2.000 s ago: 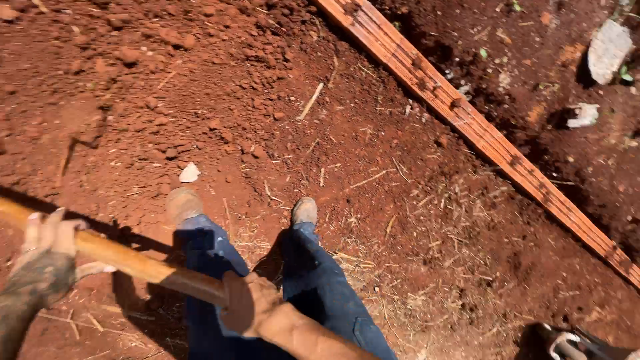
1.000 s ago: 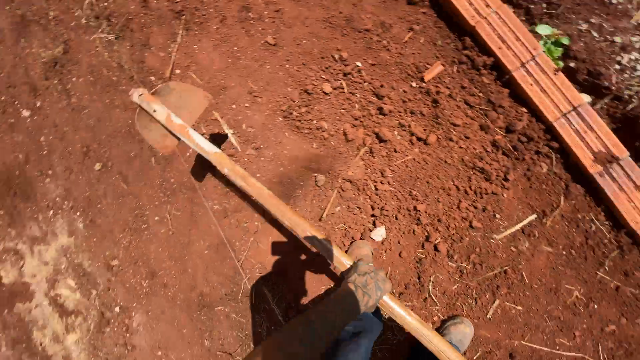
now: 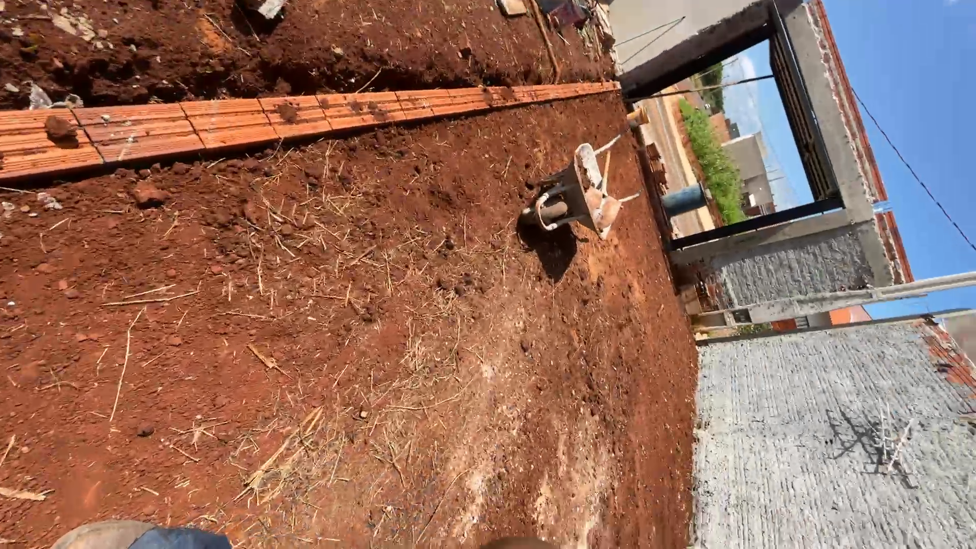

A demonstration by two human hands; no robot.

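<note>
Neither my left hand nor my right hand shows in the head view now, and the long-handled hoe is out of sight too. At the bottom left edge, part of my shoe (image 3: 103, 535) and a bit of blue trouser leg (image 3: 179, 538) stand on red soil. A wheelbarrow (image 3: 581, 194) rests on the soil right of the middle, with its wheel toward me. The view is turned sideways.
A row of orange hollow clay bricks (image 3: 229, 122) runs along a trench (image 3: 305, 65) at the upper left. Beyond the wheelbarrow are a gate frame (image 3: 801, 114), a blue barrel (image 3: 684, 200) and a rough grey wall (image 3: 808, 427). Dry straw (image 3: 293, 450) litters the soil.
The view has swung up and turned far toward the gateway. Both hands, seen gripping the wooden handle two seconds ago, and the hoe have gone out of view.
</note>
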